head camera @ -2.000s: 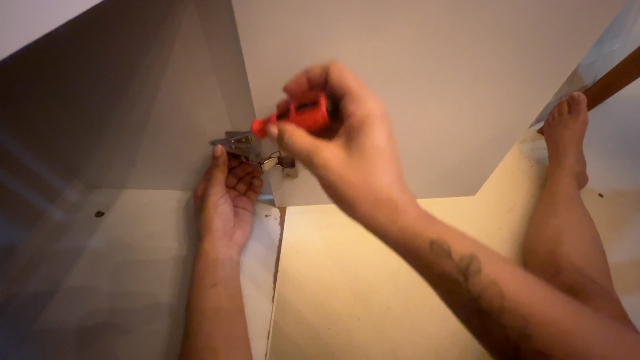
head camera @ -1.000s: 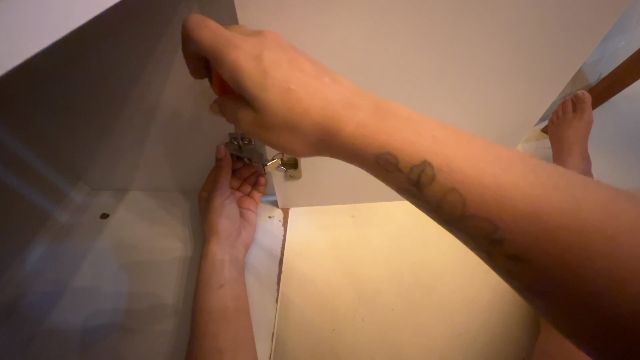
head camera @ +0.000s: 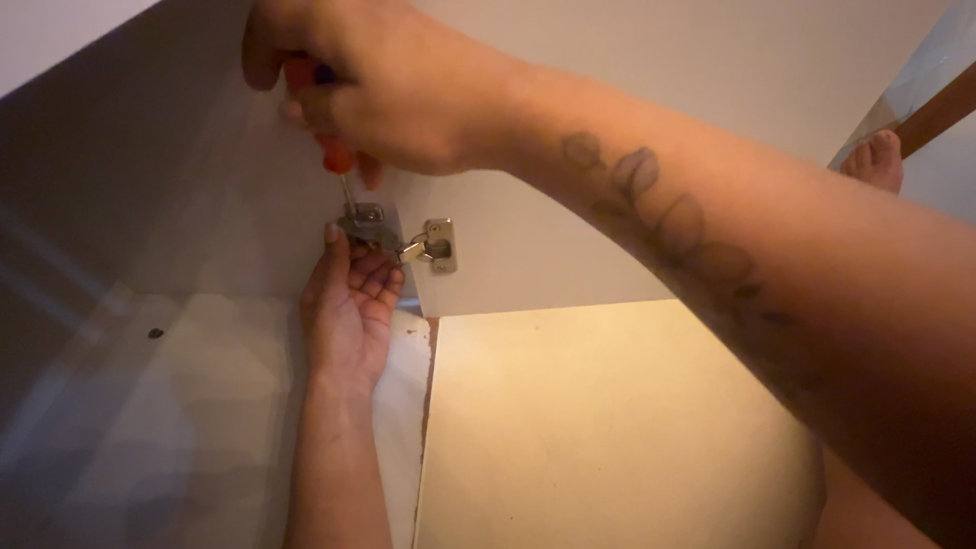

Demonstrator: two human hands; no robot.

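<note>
A metal cabinet hinge (head camera: 374, 232) joins the cabinet's side panel to the door, its cup plate (head camera: 442, 246) set in the door's inner face. My left hand (head camera: 351, 305) holds the hinge arm from below, thumb on its left end and fingers curled under it. Above, my right hand (head camera: 366, 84) grips the red handle of a screwdriver (head camera: 336, 155). Its thin shaft points down to the hinge at the side panel; whether the tip sits in a screw cannot be told.
The white door (head camera: 549, 229) stands at the right of the hinge. Below lies the pale cabinet floor (head camera: 206, 427) with a small dark spot, beside a cream floor surface (head camera: 595, 427). A bare foot (head camera: 875, 162) rests near a wooden bar (head camera: 942, 103) at upper right.
My right hand has moved left from in front of the door to above the hinge, turning the screwdriver from sideways to pointing down. My left hand has stayed at the hinge.
</note>
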